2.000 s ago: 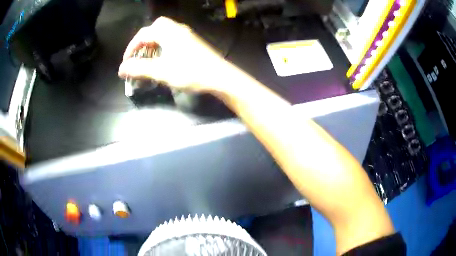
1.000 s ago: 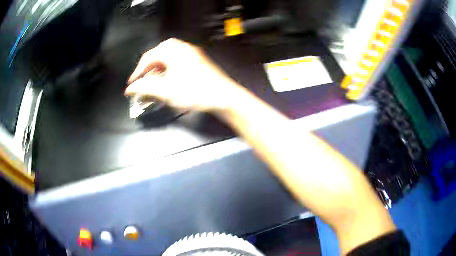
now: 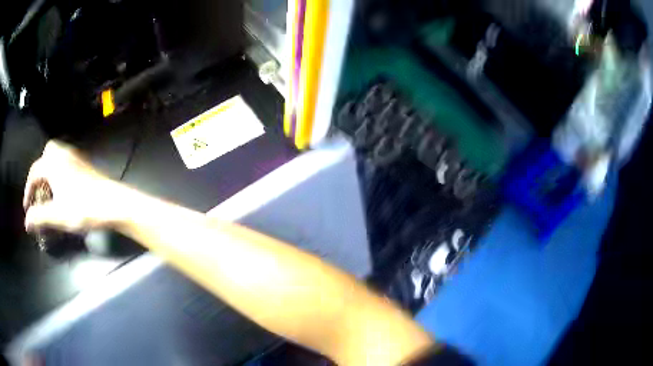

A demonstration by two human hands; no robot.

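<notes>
My right hand is near the left edge, over the black plate, with its forearm crossing from the bottom right. Its fingers are curled around a small, dark, ribbed-looking module. The fixture below the hand is dark and blurred, so I cannot tell whether the module touches it. My left hand is not in view.
The grey panel runs along the plate's front. A warning label lies on the plate beside a striped upright post. At right are a black parts tray, a blue bin and a person in pale clothing.
The view has swung right, so my right hand and the plate now sit further left. The tray, blue bin and person show more; the panel buttons and fan have left view. The hand stays at the fixture.
</notes>
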